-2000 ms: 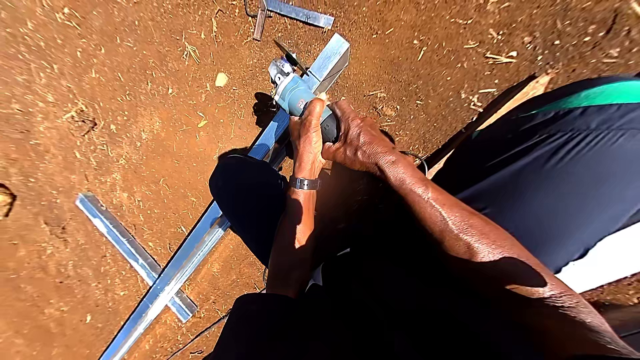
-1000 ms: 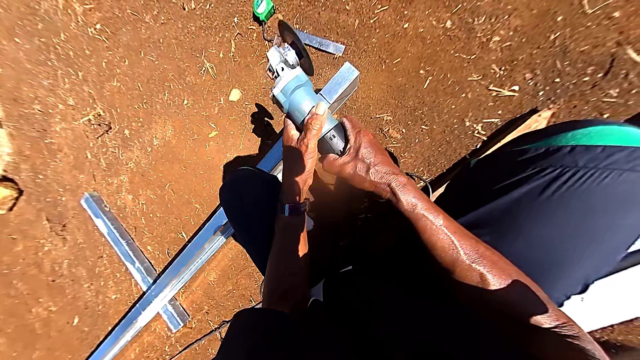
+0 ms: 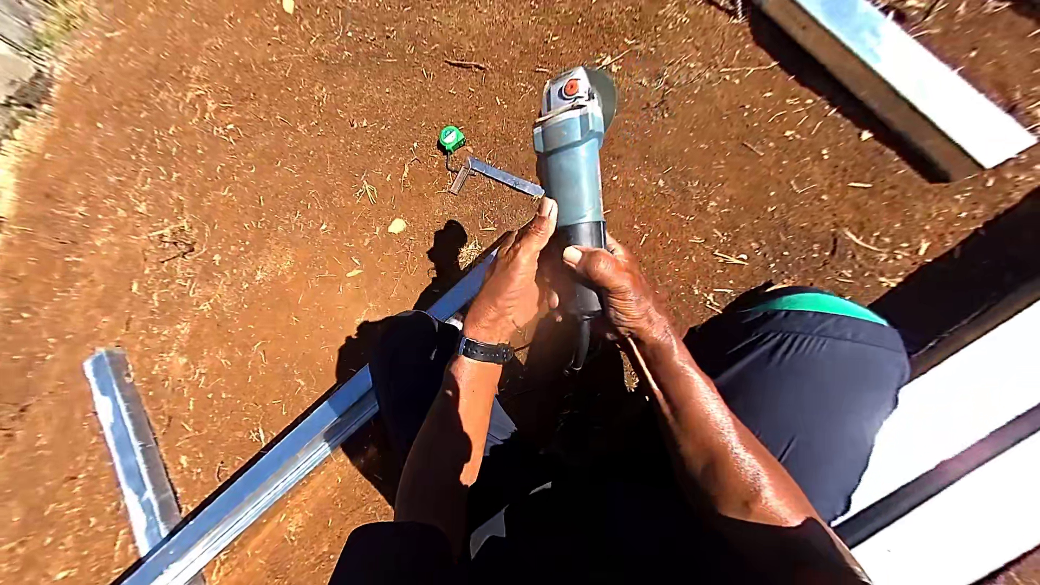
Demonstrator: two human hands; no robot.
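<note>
An angle grinder [image 3: 571,175] with a blue-grey body points away from me, its disc on the right of the head. My right hand [image 3: 617,284] is closed around its black rear handle. My left hand [image 3: 516,280] lies along the grinder's left side, thumb near the body; whether its fingers grip the tool is partly hidden. Below, a long metal tube [image 3: 325,431] runs diagonally from lower left under my left knee, its far end hidden behind my left hand. A try square [image 3: 504,177] and a green tape measure [image 3: 451,139] lie on the soil beyond it.
A shorter metal piece [image 3: 134,447] lies under the long tube at lower left. A thick pale beam [image 3: 902,73] rests at upper right. White-topped beams [image 3: 967,431] lie beside my right knee. Dry soil with scattered chips surrounds them.
The grinder has moved off the metal tube and now points straight away from me, still in my right hand. The view has shifted, bringing in the beam at upper right.
</note>
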